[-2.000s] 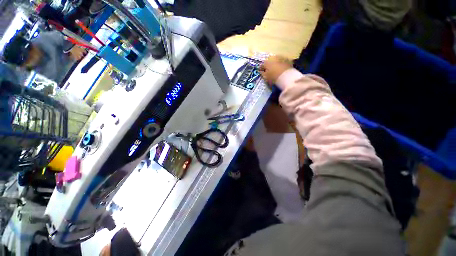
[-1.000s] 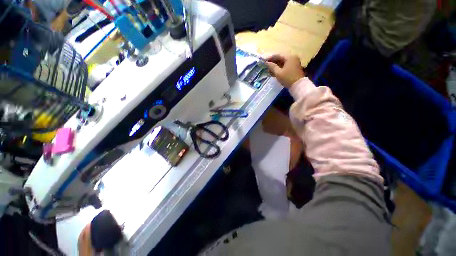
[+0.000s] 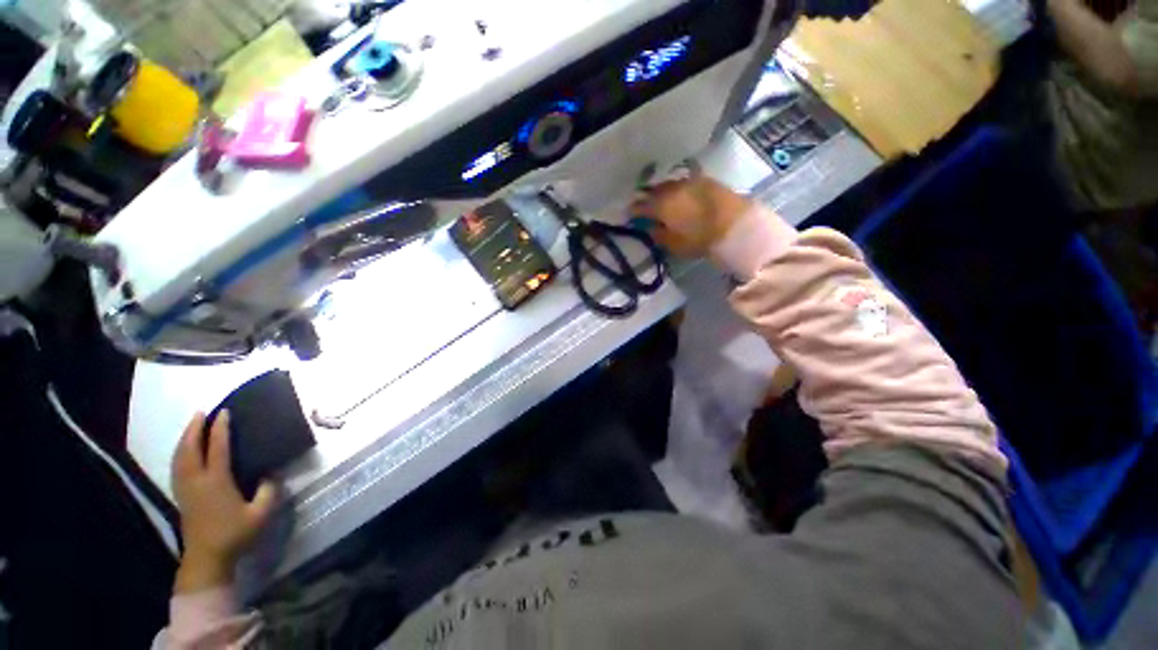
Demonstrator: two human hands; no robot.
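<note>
My left hand [image 3: 219, 498] holds a small black cut piece [image 3: 269, 429] at the table's left front, below the sewing head, thumb and fingers at its edge. My right hand [image 3: 686, 213] is on the table just right of the black-handled scissors [image 3: 612, 267], over the spot of the small blue snips; its fingers are blurred, and what they touch is hidden. A phone [image 3: 505, 254] with a lit screen lies left of the scissors. The white sewing machine [image 3: 419, 140] has a lit display and stands behind them.
A ruler tape [image 3: 470, 381] runs along the table's front edge. A tray of small parts [image 3: 784, 132] lies at the right end, beside brown paper [image 3: 895, 70]. A blue crate [image 3: 1079, 508] stands at the right. A pink object [image 3: 272, 131] sits on the machine head. Another person's arm [image 3: 1095, 45] shows upper right.
My right hand has moved from the small-parts tray to beside the scissors. The view has swung left and down, so my left hand and the black piece now show more fully.
</note>
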